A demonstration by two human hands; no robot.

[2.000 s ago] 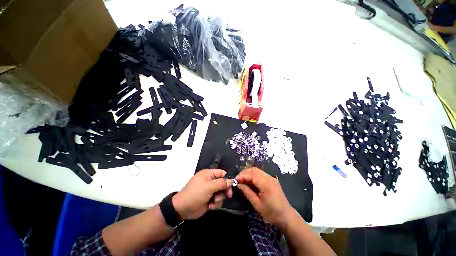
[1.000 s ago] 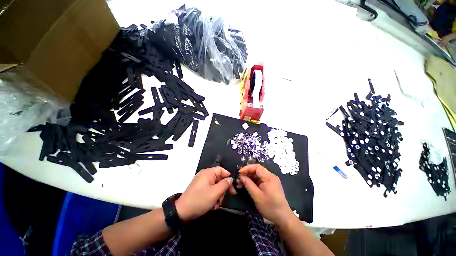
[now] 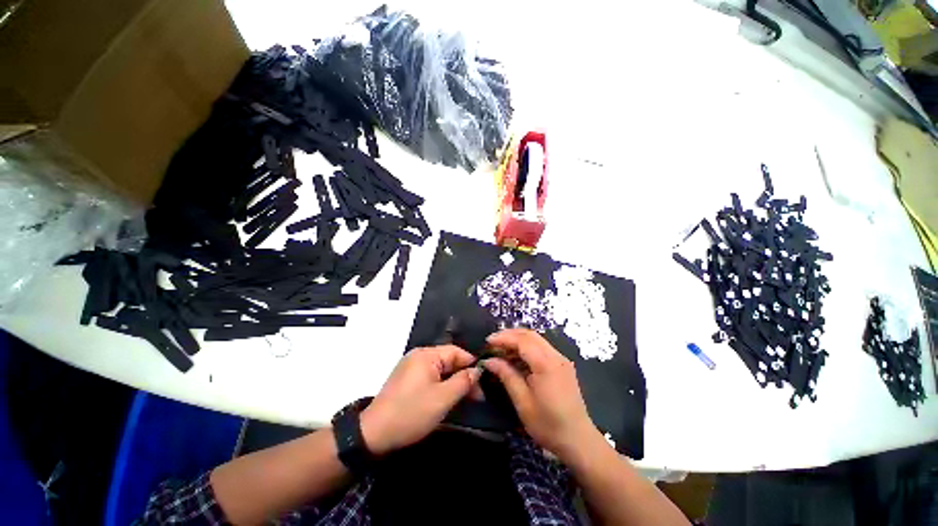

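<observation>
My left hand point(image 3: 420, 397) and my right hand point(image 3: 541, 388) meet over the near part of the black work mat point(image 3: 612, 401). Their fingertips pinch a small dark piece, probably a fabric tab, between them. It is mostly hidden by the fingers. A heap of tiny shiny metal bits point(image 3: 511, 299) lies just beyond my right hand. A heap of tiny white pieces point(image 3: 584, 314) lies to its right.
A red tape dispenser point(image 3: 524, 193) stands beyond the mat. Plain black tabs point(image 3: 278, 283), a shiny plastic bag point(image 3: 437, 92) and a cardboard box point(image 3: 134, 92) are on the left. Tabs with white dots point(image 3: 769, 298) and a blue-handled tool point(image 3: 701, 355) are on the right.
Two seconds ago a small white-and-shiny piece showed between my fingertips; now it is out of sight and only a dark piece shows. My hands remain together in nearly the same place.
</observation>
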